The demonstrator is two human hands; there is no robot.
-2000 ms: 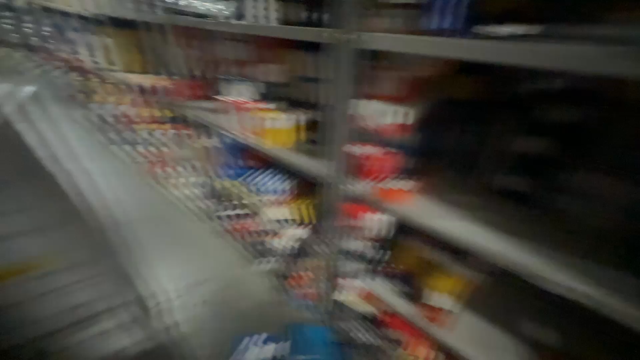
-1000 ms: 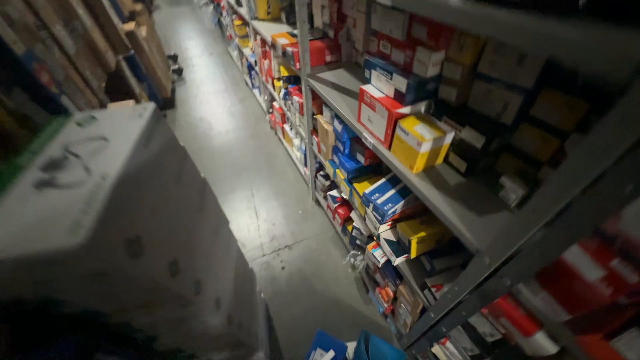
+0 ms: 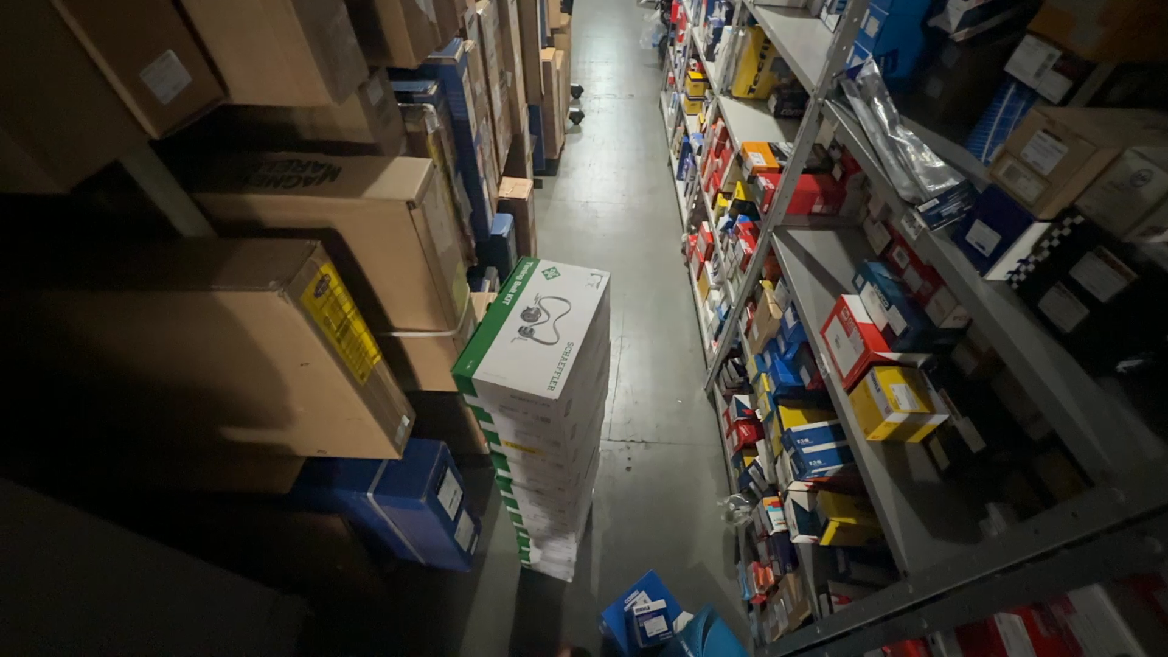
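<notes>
Neither my left hand nor my right hand can be made out in the head view. Near the middle a tall stack of white and green Schaeffler timing belt kit boxes stands on the floor. At the bottom edge is a blue container, partly cut off, and beside it a small white and blue Mahle box lies on something blue. A small blurred reddish-brown patch touches the bottom edge; what it is cannot be told.
Large cardboard boxes fill the left side, above a blue strapped box. Metal shelving with small parts boxes runs along the right, a yellow box near a shelf edge. Between them the grey floor runs back.
The view has swung, and the left-hand boxes now show. The white box stack, large at the left one second ago, now appears near the middle.
</notes>
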